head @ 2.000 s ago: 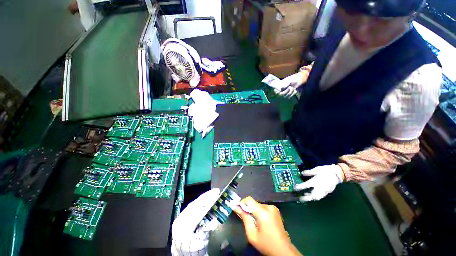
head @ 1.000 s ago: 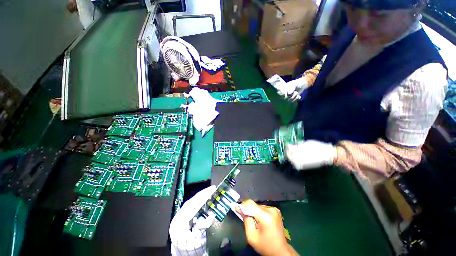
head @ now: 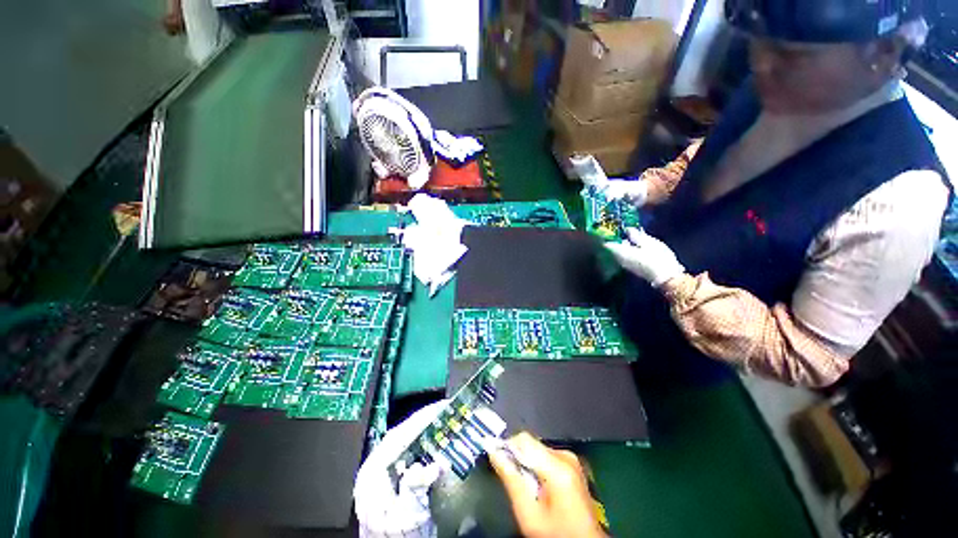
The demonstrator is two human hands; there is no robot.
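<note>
My gloved left hand (head: 404,489) holds a green circuit board (head: 454,426) tilted on edge, its face with dark and yellow parts turned to the right. My bare right hand (head: 546,489) is at the board's right side and grips a small white item (head: 512,458) between thumb and fingers; its tip is near the board's parts. What the item is cannot be told. Several circuit boards (head: 275,368) lie in rows on a black sheet (head: 278,462) at the left. Three more boards (head: 534,334) lie in a row on another black sheet (head: 546,397) at the centre.
A coworker (head: 809,231) stands at the right, holding a board (head: 607,213) in gloved hands. A sloping green conveyor (head: 244,137) is at the back left. A white fan (head: 391,137) on a red base, a crumpled white cloth (head: 433,242) and cartons (head: 612,84) are behind the boards.
The coworker has lifted a board from the centre sheet's near row and now holds it higher with both hands. My hands stay at my board, which has tilted a little. The view has shifted slightly.
</note>
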